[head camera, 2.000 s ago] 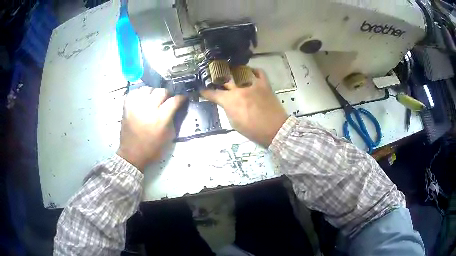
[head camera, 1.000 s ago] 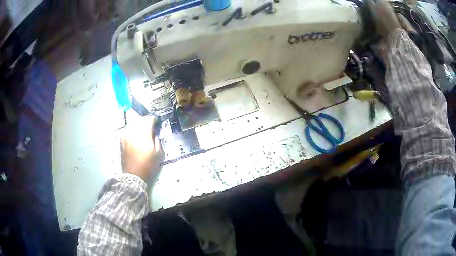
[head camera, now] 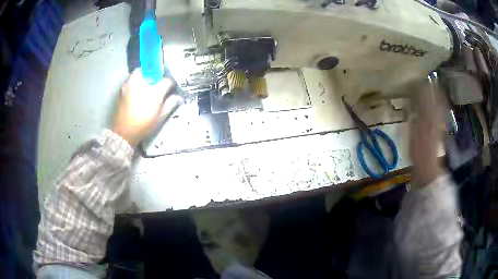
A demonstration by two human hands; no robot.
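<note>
The cream sewing machine (head camera: 363, 46) stands across the table. Its needle area (head camera: 205, 73) is brightly lit, left of two brass ribbed knobs (head camera: 245, 84). My left hand (head camera: 139, 106) is on the table left of the needle area, just below the bright blue guard (head camera: 151, 52). Something dark shows by its fingertips; glare hides whether it grips anything. My right hand (head camera: 428, 125) is badly blurred at the right end of the machine, right of the blue-handled scissors (head camera: 377, 152). Its fingers and anything in them cannot be made out.
The worn white table (head camera: 262, 174) has a chipped front edge. A flat metal cover plate (head camera: 289, 90) lies right of the knobs. A yellow-orange item (head camera: 382, 186) shows under the edge at the right. Dark cloth and loose cords crowd the far right.
My right hand left the knobs, reached to the machine's upper right end and has come down beside the scissors. My left hand has shifted slightly up and left. The camera view has swung.
</note>
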